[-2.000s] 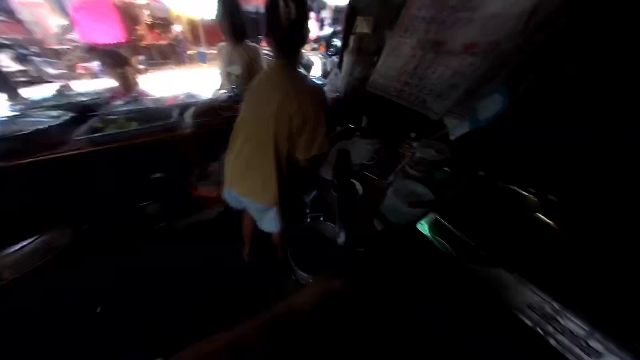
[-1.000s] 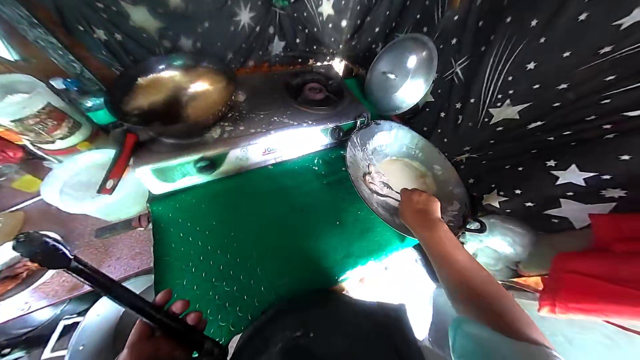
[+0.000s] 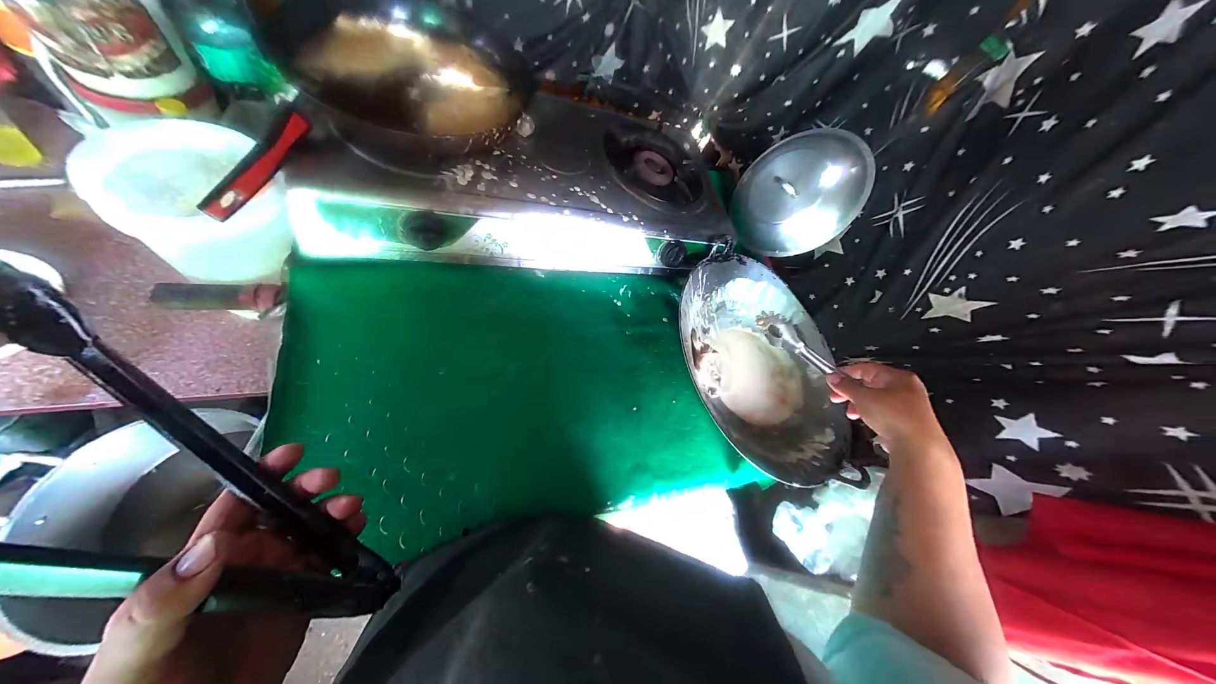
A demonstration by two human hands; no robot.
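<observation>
My left hand (image 3: 237, 546) holds a pair of black tongs (image 3: 180, 427) near their hinge, with the two arms spread apart. In my right hand (image 3: 879, 394) is the handle of a metal utensil (image 3: 796, 344), whose head rests in a wide metal wok (image 3: 807, 446). A pale, whitish liquid or batter (image 3: 755, 378) lies in the wok, which is tilted to the right of a green sheet. At the upper left, a dark frying pan (image 3: 408, 133) with a red and black handle stands on the gas stove (image 3: 570, 171) and contains browned food or oil.
A green sheet (image 3: 456, 380) covers the surface before the stove. A metal lid (image 3: 803, 190) leans against the star-patterned cloth. A white tub (image 3: 180, 247), a knife-like handle (image 3: 214, 296) and a big metal pot (image 3: 123, 475) are at left. Red cloth (image 3: 1102, 570) lies at lower right.
The view has turned from a person in a dark area to the stove. Since one second ago, the utensil in my right hand has come into clearer sight, and the black tongs' second arm now shows.
</observation>
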